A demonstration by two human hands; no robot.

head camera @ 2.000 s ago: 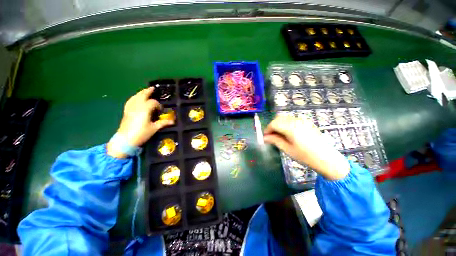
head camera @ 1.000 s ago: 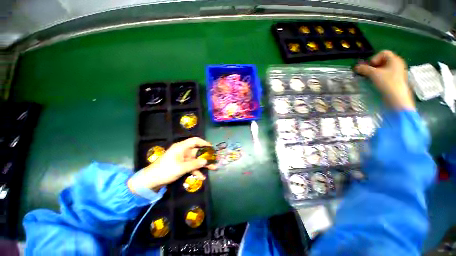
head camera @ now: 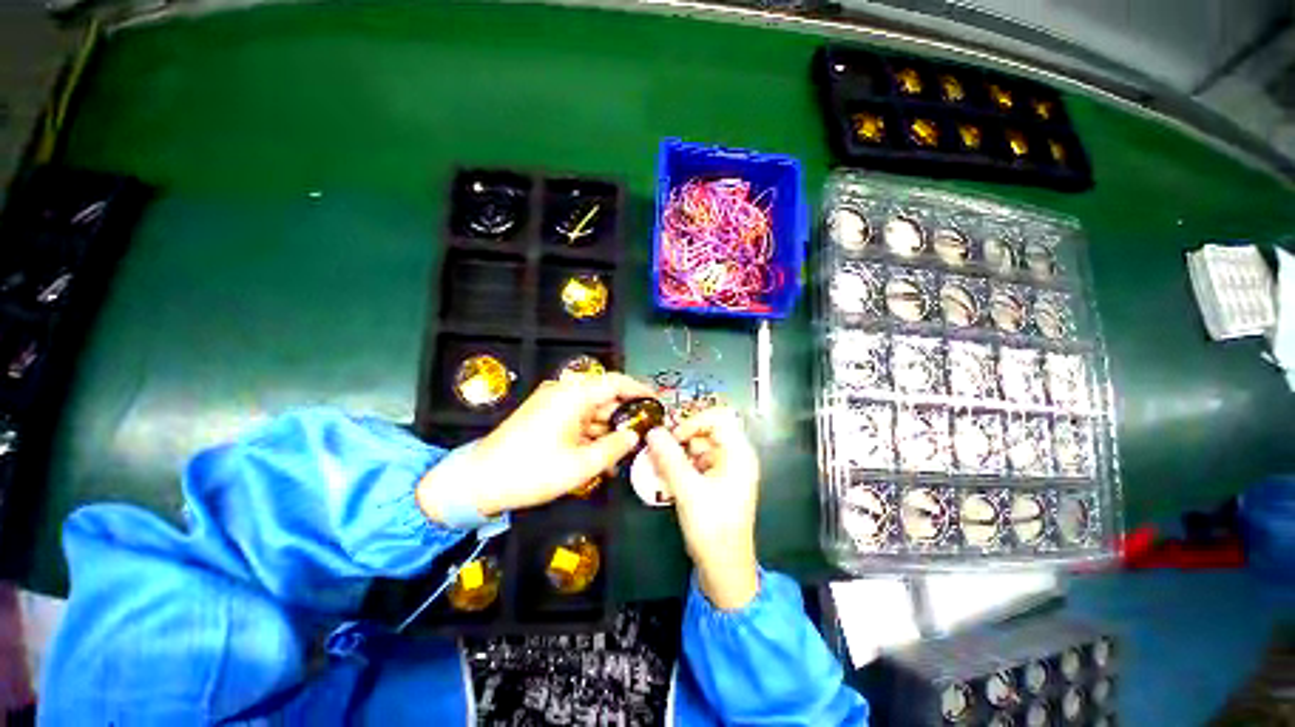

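My left hand (head camera: 561, 438) holds a black-rimmed round housing (head camera: 638, 415) above the right edge of the black pocket tray (head camera: 440, 320). My right hand (head camera: 706, 476) is beside it, with a silver-white disc (head camera: 651, 480) at its fingers, just below the housing. The tray holds gold housings, and two dark worked units (head camera: 494, 209) in its top row. One second-row pocket at left is empty. My left forearm covers part of the tray. Thin loose wires (head camera: 687, 381) lie on the mat behind my fingers.
A blue bin (head camera: 663, 227) of pink-red wires stands beyond my hands. A slim white tool (head camera: 764, 367) lies below it. A clear blister tray (head camera: 1112, 476) of discs is at right, a second black tray (head camera: 960, 159) far right, a stacked tray (head camera: 909, 685) lower right, a side tray (head camera: 88, 263) far left.
My right hand has come back from the blister tray's far corner to my left hand, and a silver-white disc now shows at its fingers. My left hand still holds the housing, slightly further right.
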